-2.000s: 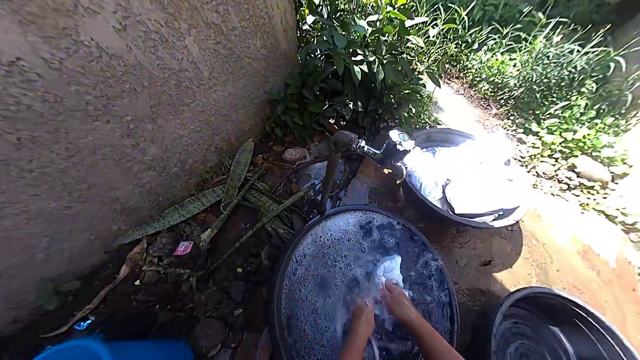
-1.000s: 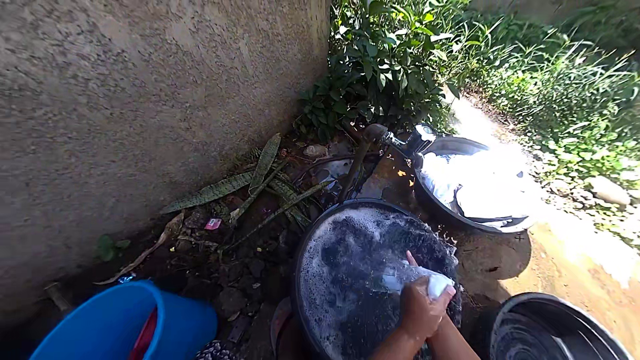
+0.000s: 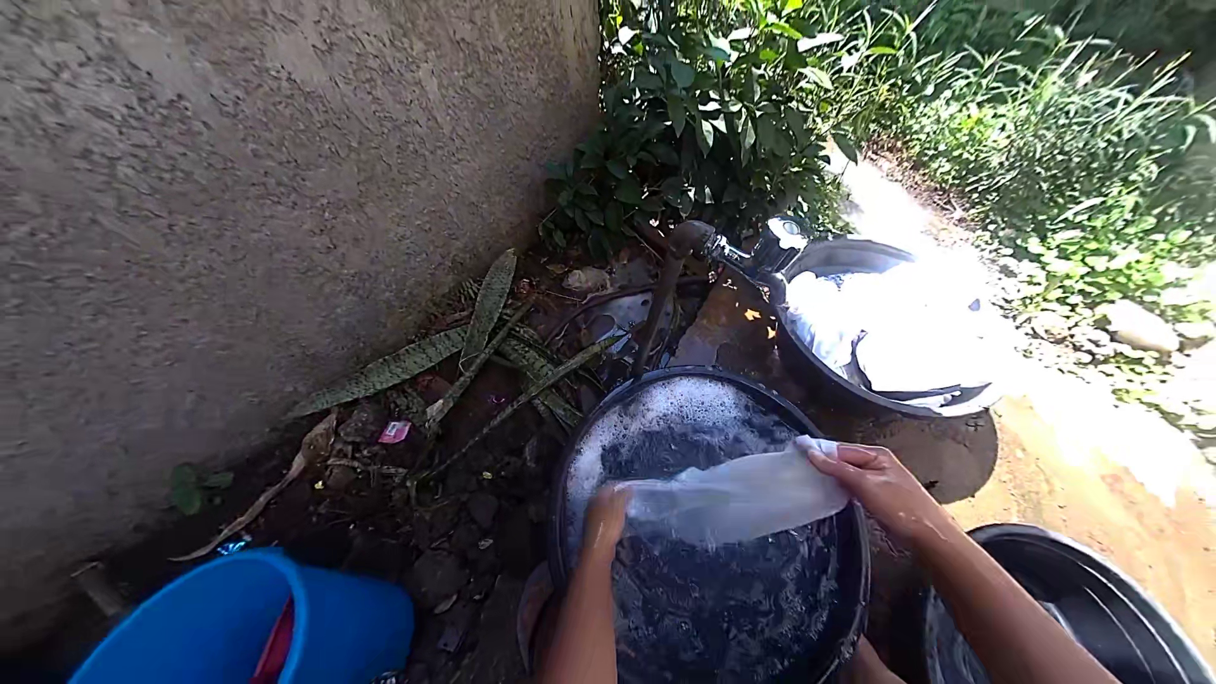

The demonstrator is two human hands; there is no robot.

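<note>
A wet white cloth (image 3: 746, 496) is stretched between my two hands over a round black basin (image 3: 860, 608) of sudsy water. My left hand (image 3: 608, 513), slightly blurred, grips its left end near the basin's left side. The upper right end is pinched in my right hand (image 3: 860, 475), above the basin's right rim. Foam gathers along the far side of the water. Behind and to the right, a second black basin (image 3: 817, 366) holds a heap of white cloths (image 3: 912, 328), very bright in the sun.
A metal tap (image 3: 774, 249) on a pipe stands between the two basins. Another black basin (image 3: 1092, 560) is at the lower right, and a blue bucket (image 3: 351, 617) with something red inside at the lower left. A rough wall (image 3: 285, 190) rises at left; snake-plant leaves (image 3: 399, 370) lie beside it.
My hands were close together at the basin, with the cloth bunched; now they are apart and the cloth is spread between them. The view has shifted, bringing more of the blue bucket in.
</note>
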